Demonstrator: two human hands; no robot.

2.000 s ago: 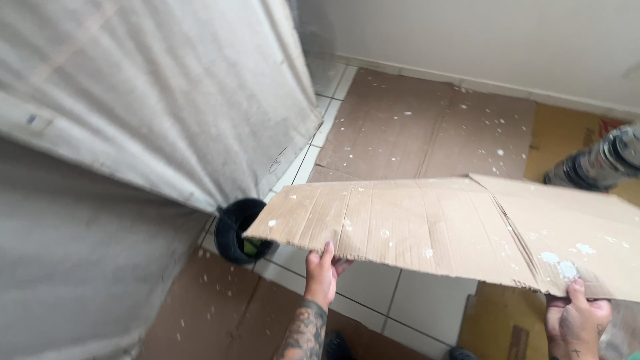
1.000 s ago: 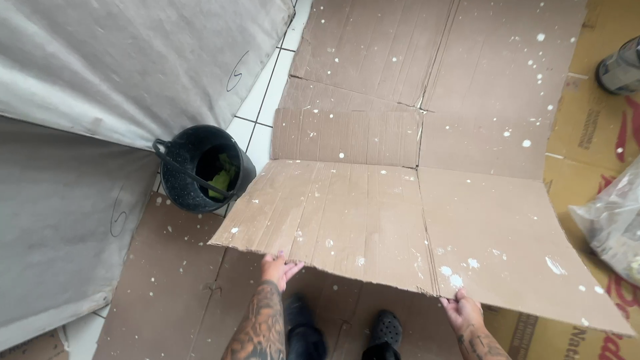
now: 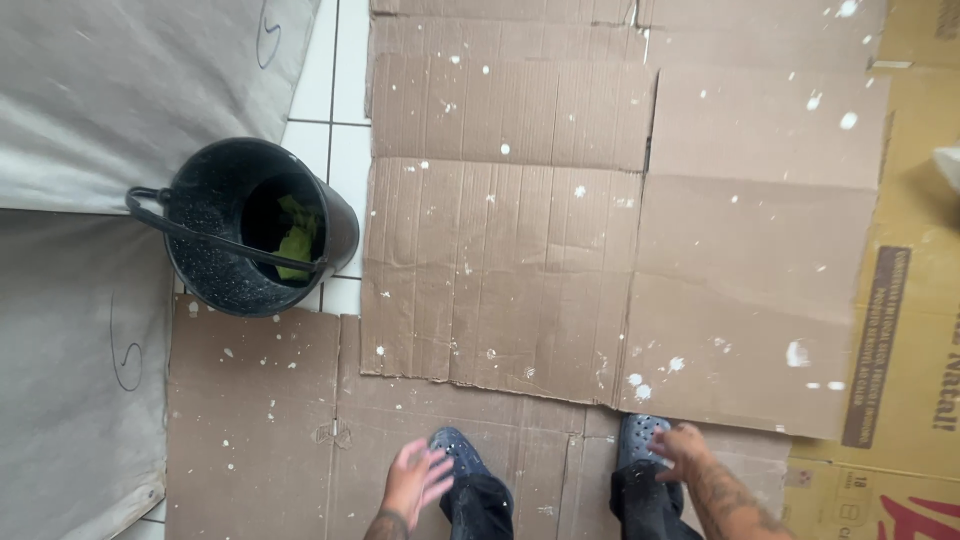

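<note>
My left hand [image 3: 417,480] is empty, its fingers apart, above the lower cardboard beside one of my dark blue clogs [image 3: 459,453]. My right hand [image 3: 679,448] holds nothing; its fingers are spread over the other clog [image 3: 642,437]. Just beyond both hands, a large flattened cardboard sheet [image 3: 510,285] lies on the floor, marked with white paint spots. Its near edge overlaps another piece of cardboard [image 3: 247,442] under my feet.
A black bucket [image 3: 206,202] with its handle across the mouth and something yellow-green inside stands at left on white tiles [image 3: 351,161]. Grey sheeting [image 3: 67,337] hangs beside it. Yellow printed cardboard [image 3: 900,375] covers the right side, with a pale object [image 3: 949,165] at its edge.
Both hands held the cardboard sheet's near edge earlier; now they are off it. The sheet has gone down from the hands and lies flat on the floor. The view has tilted down.
</note>
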